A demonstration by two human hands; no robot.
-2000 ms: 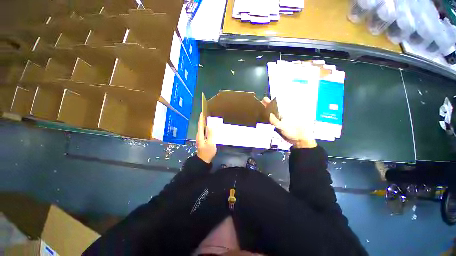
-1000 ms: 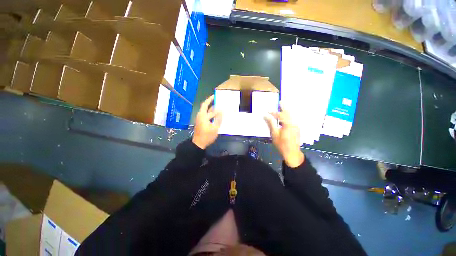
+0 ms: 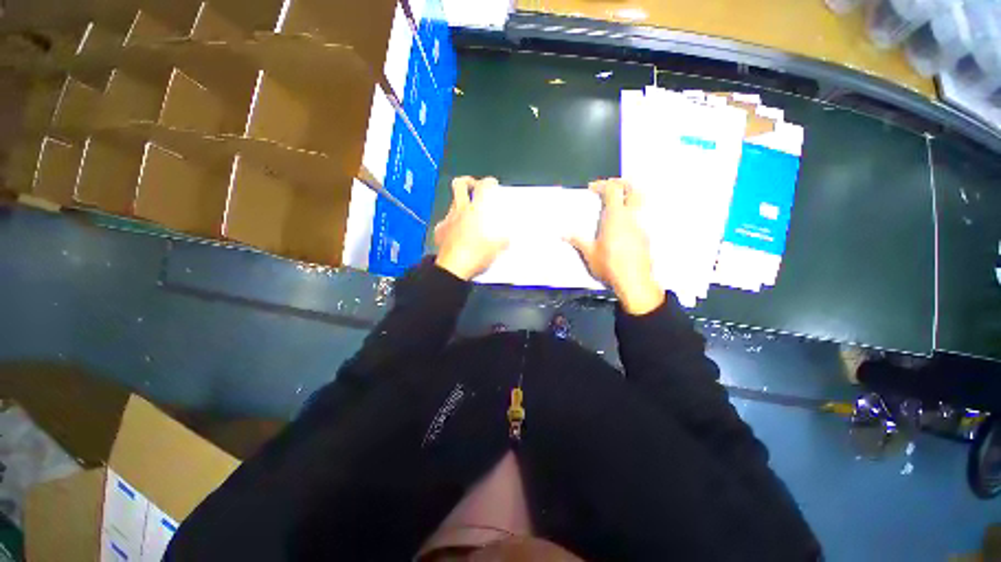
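A white carton [image 3: 538, 236] sits at the near edge of the green bench in front of me, with its upper face closed and white. My left hand [image 3: 470, 233] holds its left side, fingers over the far corner. My right hand [image 3: 618, 244] holds its right side the same way. No brown inside of this carton shows. Flat carton blanks [image 3: 681, 181], white with a bright blue panel, lie fanned just right of my right hand. Erected open cartons [image 3: 288, 203] stand in rows at the left, brown inside, with blue and white outer sides.
The dark green bench [image 3: 856, 231] has small scraps on it. A yellow-brown shelf [image 3: 746, 33] runs behind, with translucent plastic containers [image 3: 933, 49] at the upper right. A large brown shipping carton [image 3: 165, 450] stands at lower left, holding white boxes. Part of a dark-sleeved person shows at right.
The carton was open with its brown inside showing. Its side flaps were then folded in with a dark gap between. Now a white panel covers them, and both hands have moved up to the far corners.
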